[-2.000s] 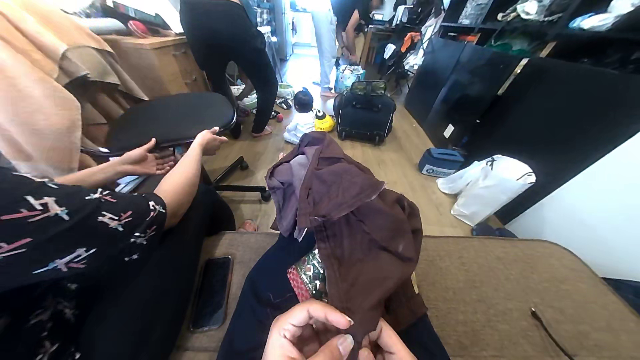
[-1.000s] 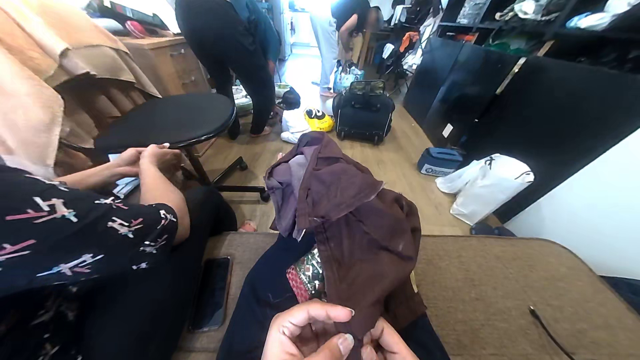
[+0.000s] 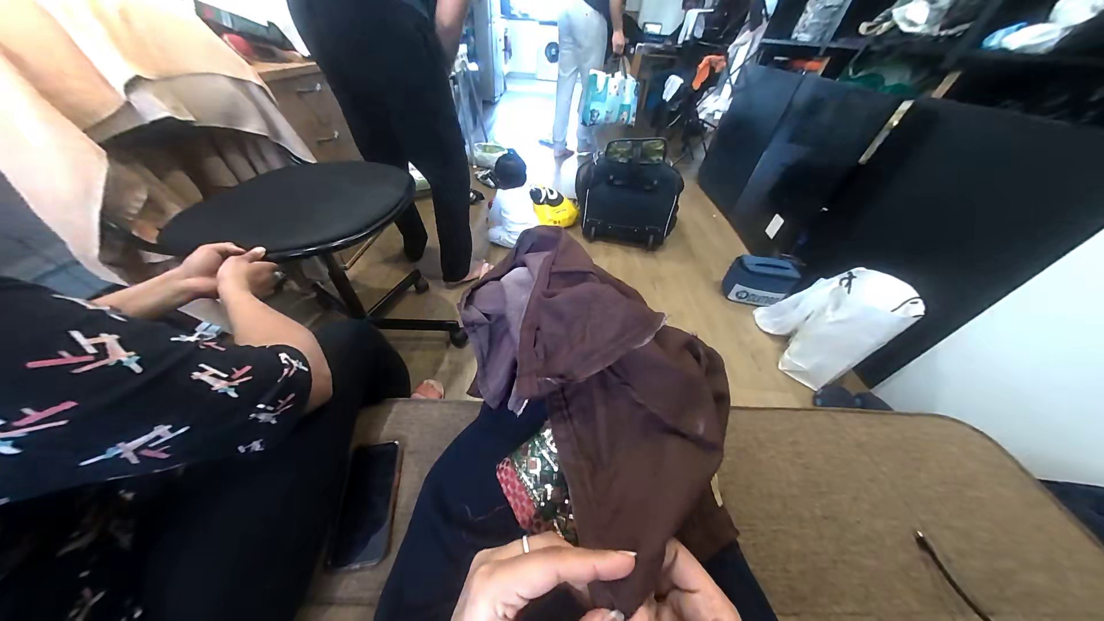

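Brown cloth [image 3: 638, 423], seemingly a garment with seams and a paler inner side, lies bunched over my lap. My left hand [image 3: 539, 578] pinches its near end between thumb and fingers and wears a ring. Close against it on the right, my right hand [image 3: 690, 586] grips the same end; its lower part is cut off by the frame. Under the cloth, on my dark trousers, a sequined green and red patterned item [image 3: 539, 483] shows partly.
A smartphone [image 3: 366, 504] and a thin dark cord [image 3: 949, 573] lie on the brown sofa seat [image 3: 828, 483]. At left, a person [image 3: 172, 379] sits close beside a black round stool [image 3: 293, 207]. Ahead are a black suitcase [image 3: 630, 203], bags, and two standing people.
The seated person's hands, apart two seconds ago, are now together. The far person has straightened up, holding a patterned bag. The nearer standing person has shifted. My hands stay on the cloth's near end.
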